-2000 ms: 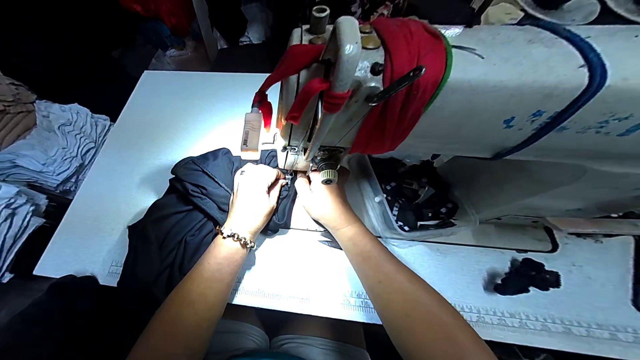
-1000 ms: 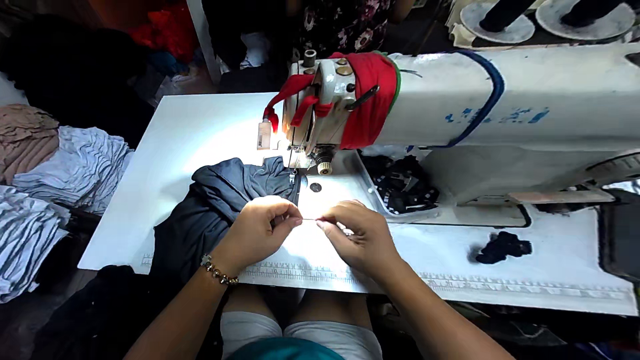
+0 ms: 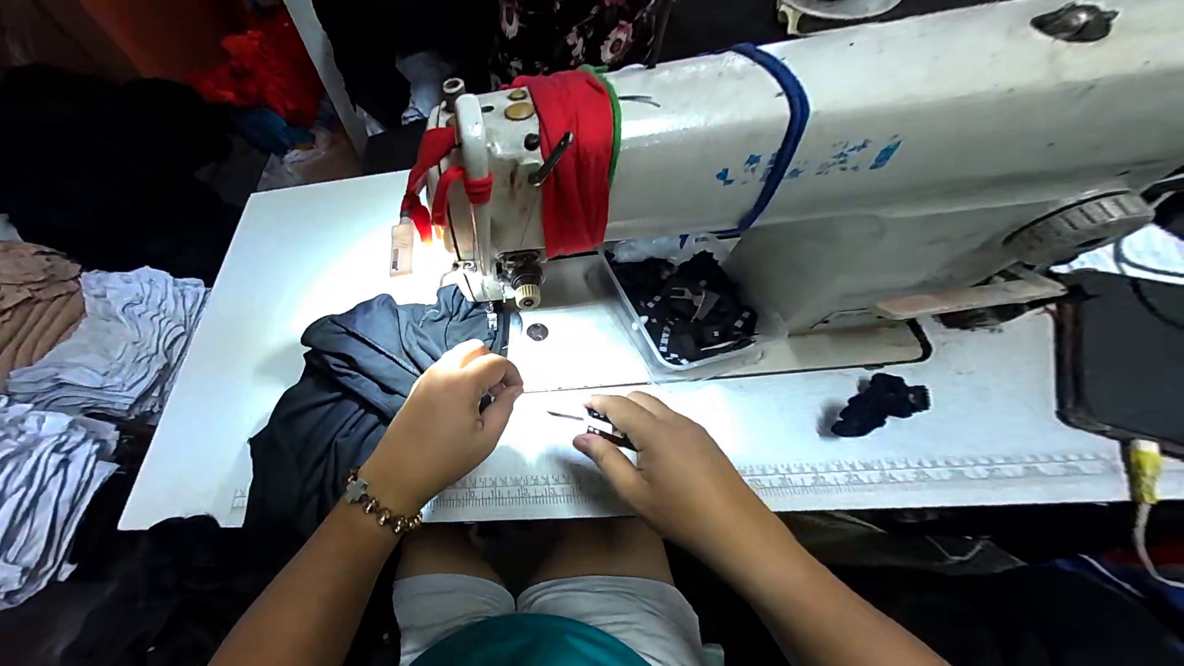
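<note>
Dark navy fabric (image 3: pixel 347 398) lies bunched on the white sewing table, with one end under the presser foot (image 3: pixel 492 319) of a sewing machine (image 3: pixel 684 157). My left hand (image 3: pixel 453 416), wearing a beaded bracelet, is over the fabric's right edge; its thumb and fingers pinch together around something small and dark, mostly hidden. My right hand (image 3: pixel 661 453) holds small black thread snips (image 3: pixel 610 433), their thin tip pointing left toward my left hand, just above the table. The two hands are apart.
Right of the needle a clear plastic tray (image 3: pixel 647 347) holds black pieces. A small dark fabric bundle (image 3: pixel 879 404) sits on the table (image 3: pixel 980 398). Folded striped cloth (image 3: pixel 116 338) is piled at the left. A ruler strip (image 3: pixel 832 476) runs along the front edge. Behind the machine, floral clothing of a person shows.
My hands were at the needle, then held a thin strand between them in front of the machine. Now they are apart, and black snips show in my right hand.
</note>
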